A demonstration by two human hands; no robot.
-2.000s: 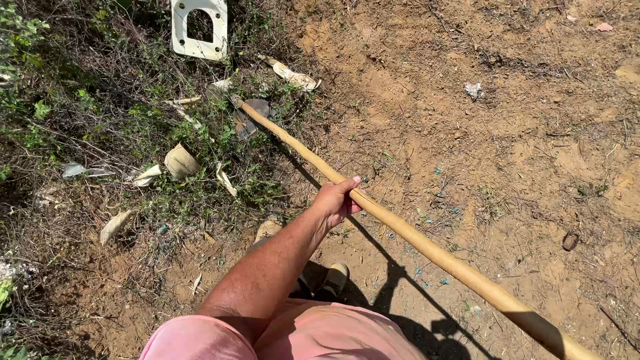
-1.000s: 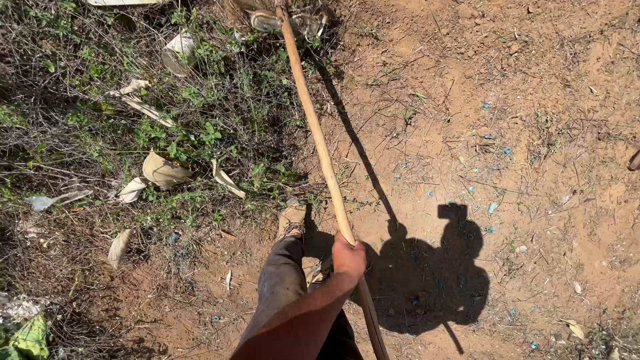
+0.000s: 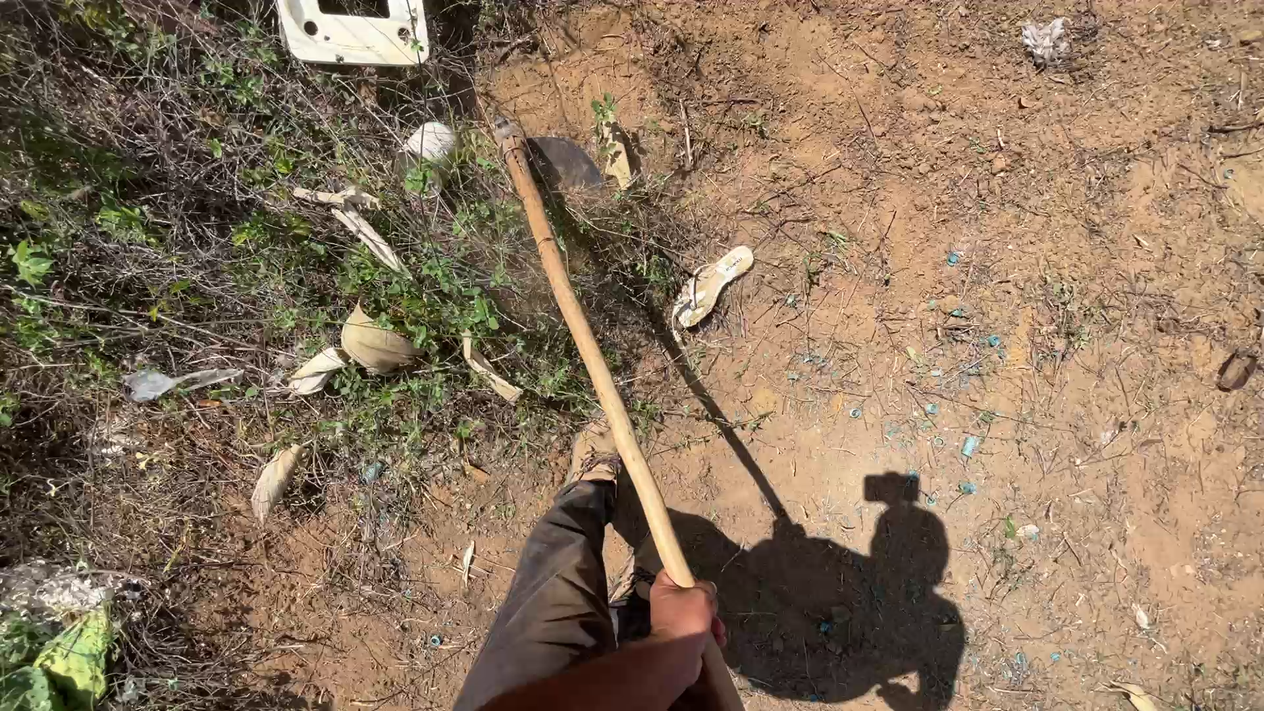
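Note:
My left hand (image 3: 683, 610) is closed round the long wooden handle (image 3: 602, 380) of a hoe, low in the view. The handle runs up and left to the tool's head among weeds, where a dark, rounded metal blade (image 3: 565, 163) shows beside the handle's end, partly hidden by plants. To the right of the handle a pale, worn sandal (image 3: 709, 286) lies on the soil. Left of it, a dry husk (image 3: 377, 344) and a pale strip (image 3: 489, 367) rest in the weeds. My right hand is outside the view.
Weeds and dry stems (image 3: 197, 237) cover the ground at left. A white panel with a cut-out (image 3: 360, 49) lies at the top. My shod foot (image 3: 595, 454) stands close to the handle. Small blue fragments (image 3: 971, 446) dot the bare soil, beside my shadow (image 3: 849, 602).
The hoe's head has moved downward among the weeds since a second ago. The sandal lies on soil where that frame showed none. My left hand stays on the handle throughout.

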